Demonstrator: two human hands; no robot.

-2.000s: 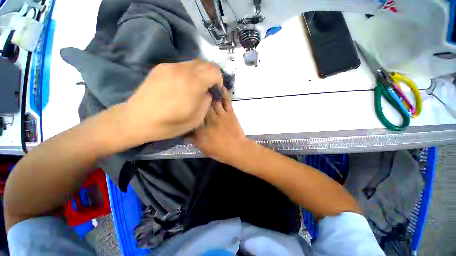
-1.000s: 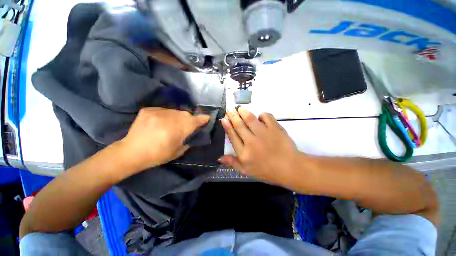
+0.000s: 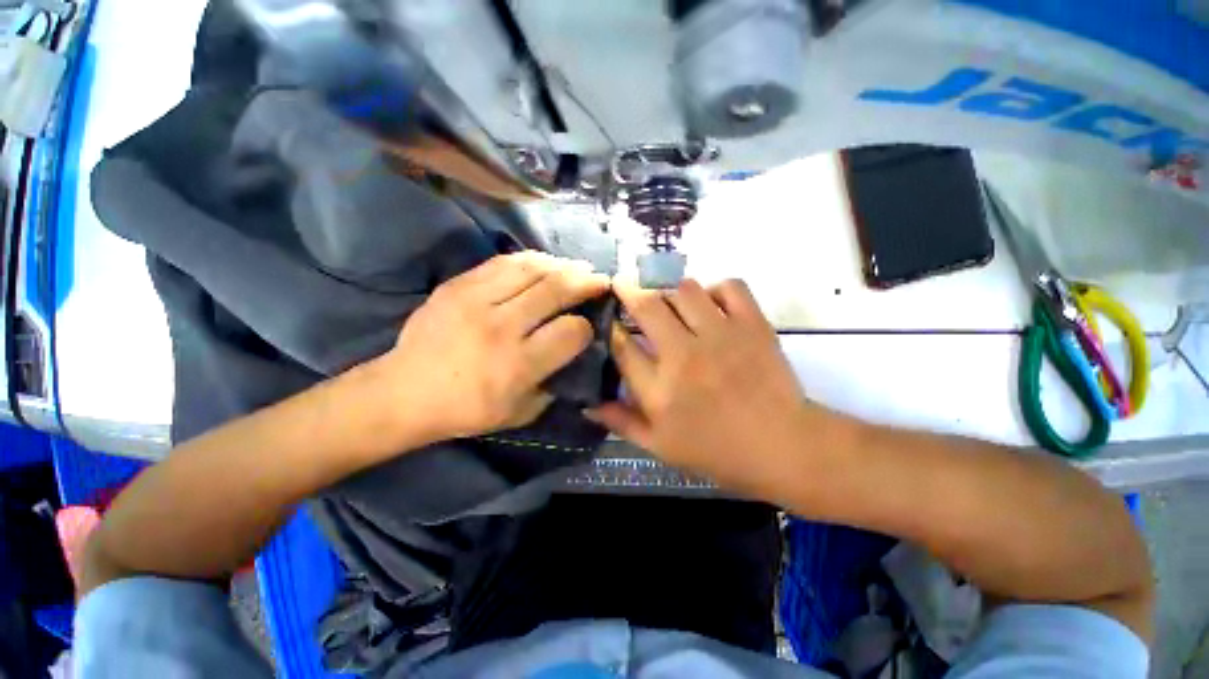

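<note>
The dark grey garment piece (image 3: 292,265) lies bunched on the white machine table left of the needle and hangs over the front edge toward the lap. A yellowish stitch line shows near that edge. My left hand (image 3: 497,345) presses and pinches the cloth just in front of the presser foot (image 3: 607,199). My right hand (image 3: 709,378) lies on the right edge of the same cloth, its thumb and fingertips closed on it. Both hands' fingertips nearly meet below the needle. The cloth edge between them is partly hidden by the fingers.
The white machine head (image 3: 902,80) with blue lettering reaches over the work. A black smartphone (image 3: 918,215) lies to the right, beside scissors (image 3: 1061,318) with green and yellow handles. A ruler strip (image 3: 650,475) runs along the front edge. Blue crates (image 3: 294,584) stand below.
My left hand has moved right and forward to the needle area, close to my right hand. Earlier, both hands were together left of the needle; the view has also shifted closer to the machine head.
</note>
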